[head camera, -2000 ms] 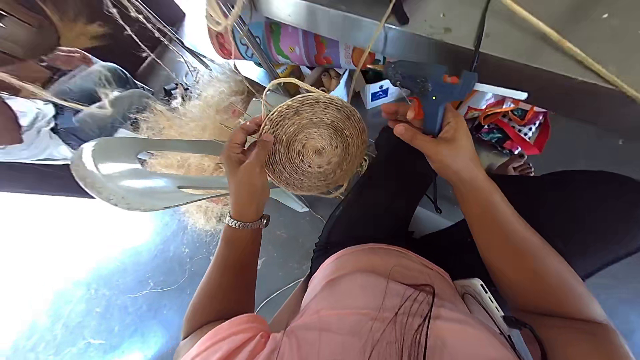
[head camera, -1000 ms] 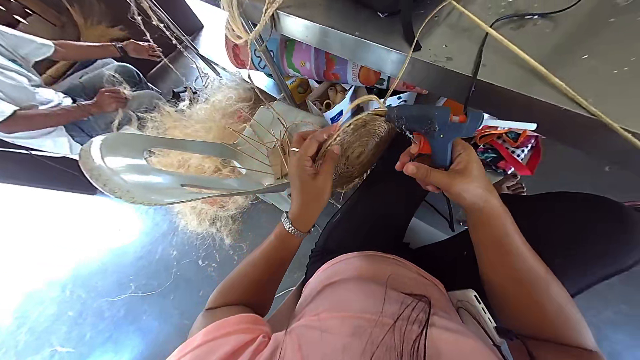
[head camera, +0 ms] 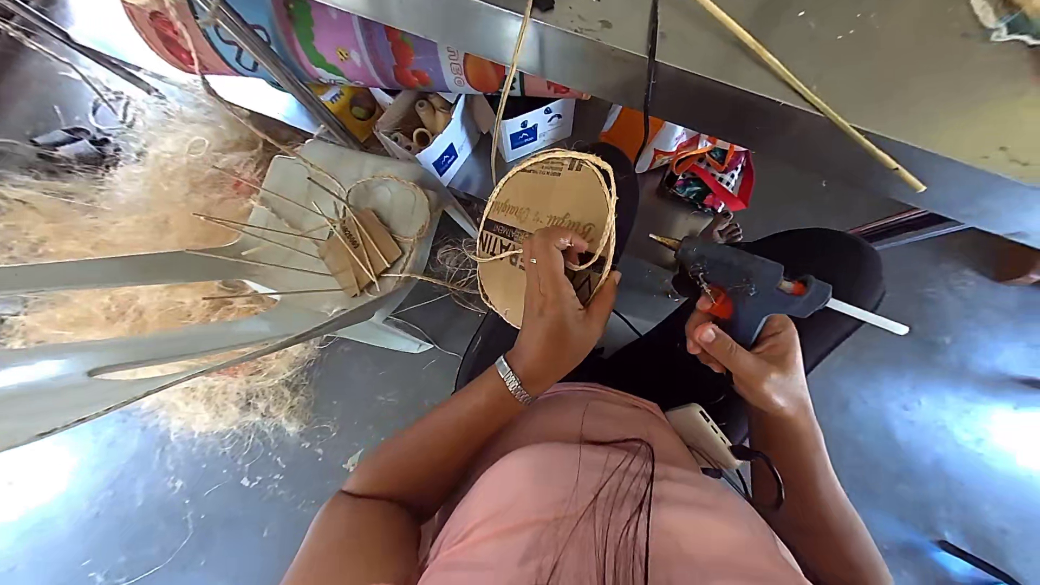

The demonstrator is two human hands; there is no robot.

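My left hand (head camera: 556, 305) holds a round cardboard piece (head camera: 540, 199) by its lower part, its printed face turned up. Twisted natural-fiber cord (head camera: 611, 203) runs around the cardboard's edge, and a strand of it crosses under my fingers. From the rim the cord rises toward the table. In my right hand (head camera: 751, 357) is a dark hot glue gun (head camera: 735, 276) with an orange trigger. Its nozzle points up and left, apart from the cardboard, and a white glue stick (head camera: 868, 316) sticks out of its back end. The coiled woven face seen earlier is hidden.
A metal-edged table (head camera: 731, 106) spans the top, with a thin stick (head camera: 812, 97) on it. On the left, a pale plastic chair (head camera: 341, 179) bears cardboard bits and thin sticks, beside loose fiber (head camera: 236, 398). Small boxes (head camera: 536, 128) and a bright bag (head camera: 715, 175) lie under the table.
The round piece has turned from its coiled woven face to its cardboard face. The glue gun, whose nozzle was at the piece's rim a second ago, is now apart from it. The view has moved closer.
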